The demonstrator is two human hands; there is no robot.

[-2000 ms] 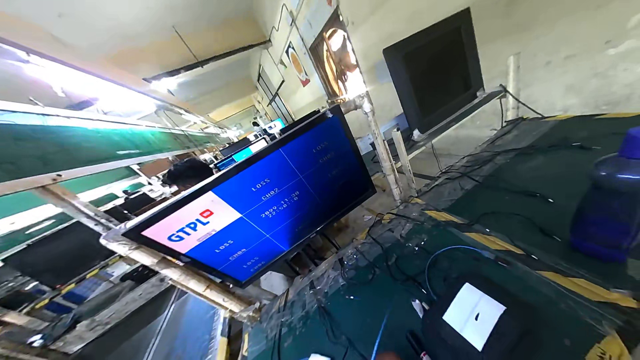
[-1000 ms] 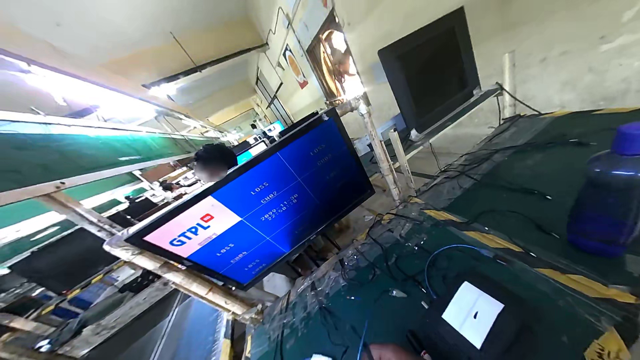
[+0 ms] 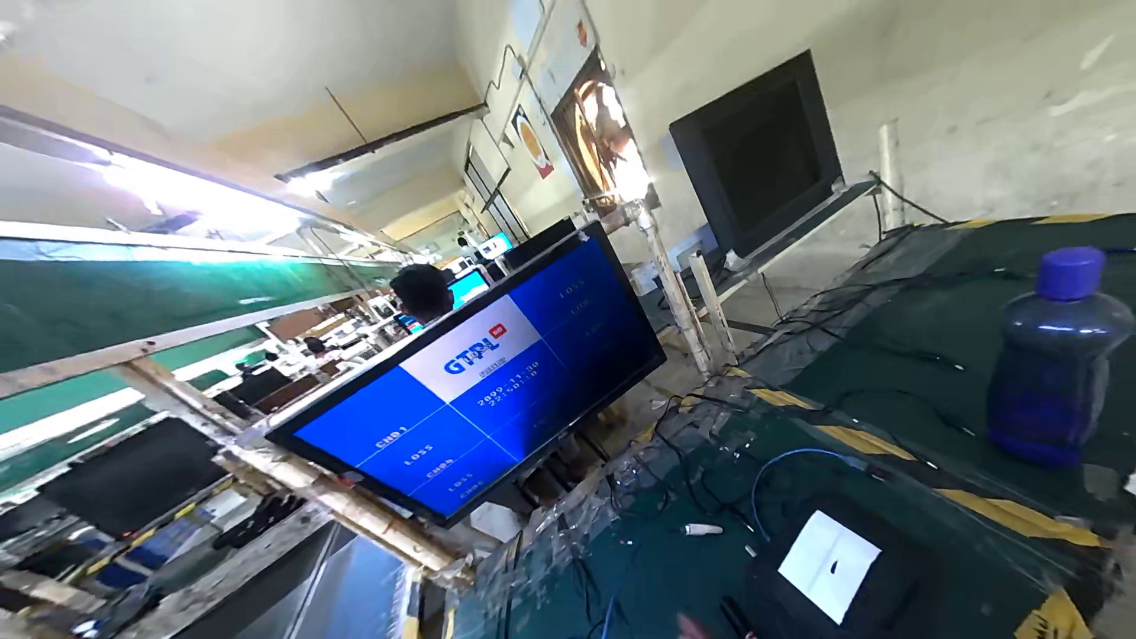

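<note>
At the bottom edge, blurred fingertips of one of my hands (image 3: 692,627) show over the green work surface; whether it is the left or the right cannot be told. Just right of them is a thin dark object (image 3: 733,614), with another small patch of skin at its lower end. Whether it is held is unclear. Beside it lies a black object (image 3: 905,555) with a white paper (image 3: 831,566) on top, marked by a small dark spot. A blue cable (image 3: 781,460) curves behind it. A small white connector (image 3: 703,530) lies to the left.
A lit flat-screen monitor (image 3: 479,382) stands tilted in view beyond the bench edge. A blue bottle (image 3: 1052,382) and dark cables (image 3: 932,359) are on the right-hand bench. A dark display (image 3: 763,160) rests on a wall shelf. Another person (image 3: 422,293) is behind the monitor.
The other person's head has moved right behind the monitor. Text on the screen has changed. The fingers at the bottom edge have shifted slightly; less of them shows now than one second ago.
</note>
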